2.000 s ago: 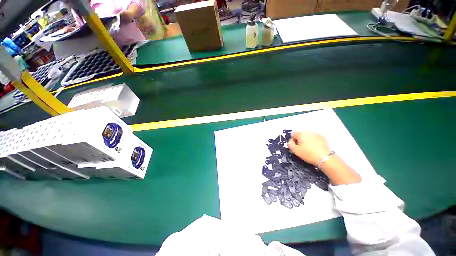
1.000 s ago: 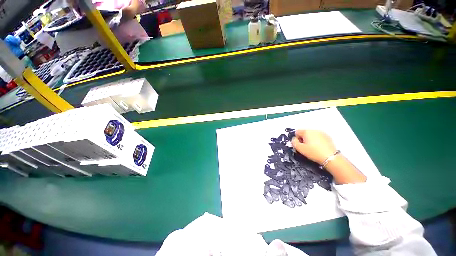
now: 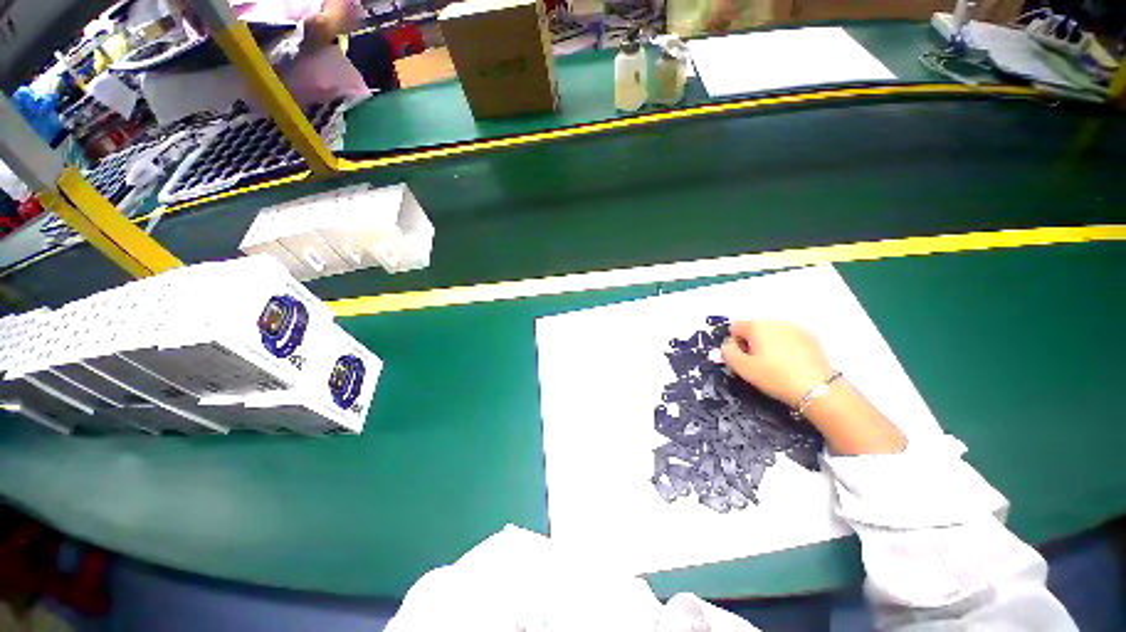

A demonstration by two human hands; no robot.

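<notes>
A loose pile of small black parts [image 3: 716, 432] lies on a white sheet [image 3: 605, 494] on the green bench. My right hand [image 3: 778, 364], bare with a bracelet at the wrist, rests at the upper right of the pile. Its fingertips are curled together at the pile's edge; whether they pinch a part cannot be told. My left hand is not in view; only a white sleeve [image 3: 519, 586] shows at the bottom edge.
Rows of white watch boxes [image 3: 235, 333] stand at the left. White open boxes [image 3: 340, 235] lie on the belt [image 3: 593, 198] behind them. Across the belt are a brown carton [image 3: 500, 62], two bottles [image 3: 631, 77], a white sheet [image 3: 790, 62] and a dark tray [image 3: 241, 154]. Yellow posts rise at left.
The white open boxes on the belt have moved to the right, and more of them show. My right hand has stayed almost in place at the pile.
</notes>
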